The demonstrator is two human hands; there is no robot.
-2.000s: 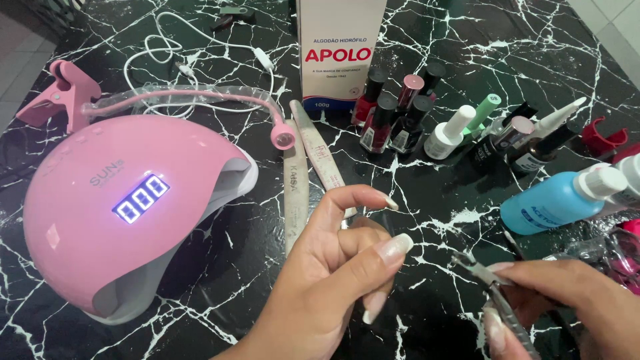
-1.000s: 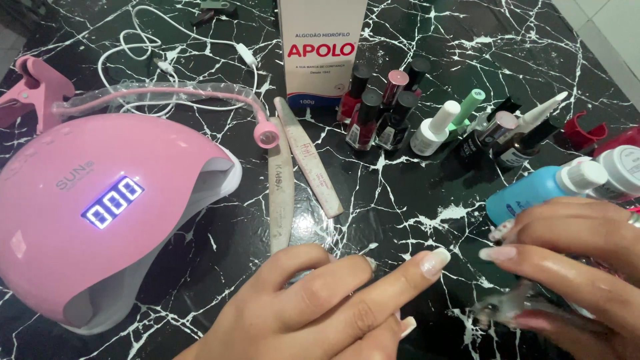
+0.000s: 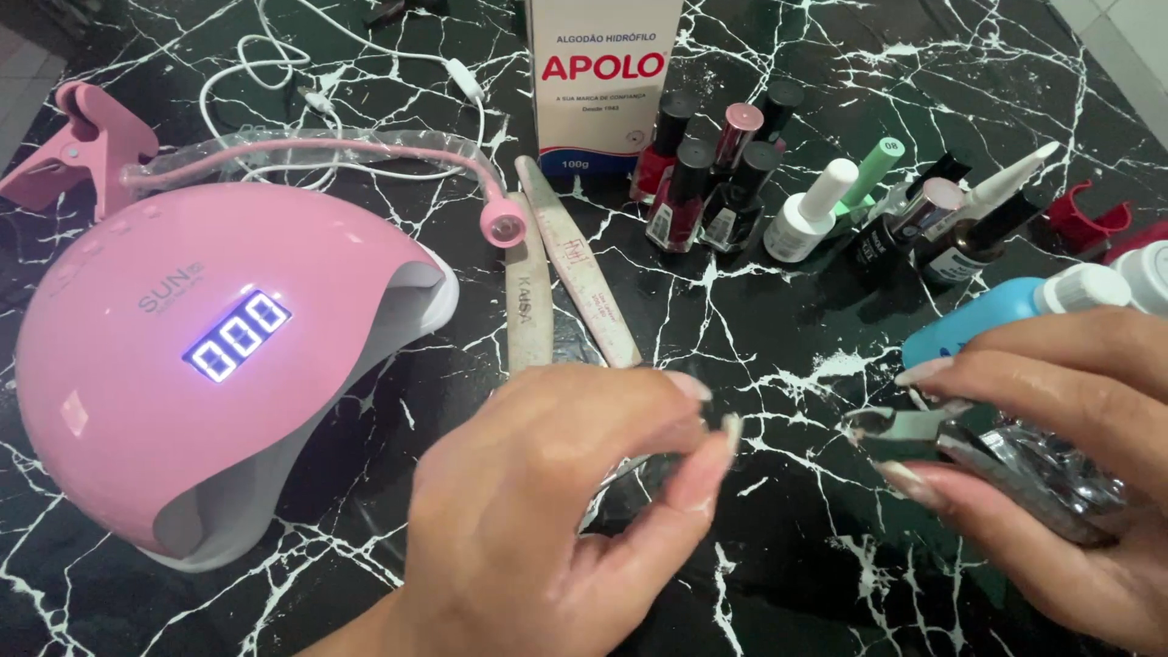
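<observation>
My left hand (image 3: 557, 493) is at the lower middle, its fingers curled and the index and thumb tips close to each other; nothing can be made out between them. Its other fingers are hidden behind it. At the right edge, my right hand (image 3: 1068, 438) holds a pair of metal cuticle nippers (image 3: 972, 465), whose jaws point toward my left hand without touching it. Just beyond my left hand lie two nail files, one pale (image 3: 529, 301) and one speckled (image 3: 589, 274).
A pink nail lamp (image 3: 228, 347) with a lit display fills the left. Behind it are a pink clip (image 3: 100, 151) and a white cable (image 3: 274, 55). A cotton box (image 3: 602, 82) stands at the back, beside several nail polish bottles (image 3: 675, 205); a blue bottle (image 3: 976, 315) lies behind my right hand.
My left hand's index finger, stretched toward the right a second ago, is now bent toward the thumb. My right hand has turned, showing the nippers more clearly.
</observation>
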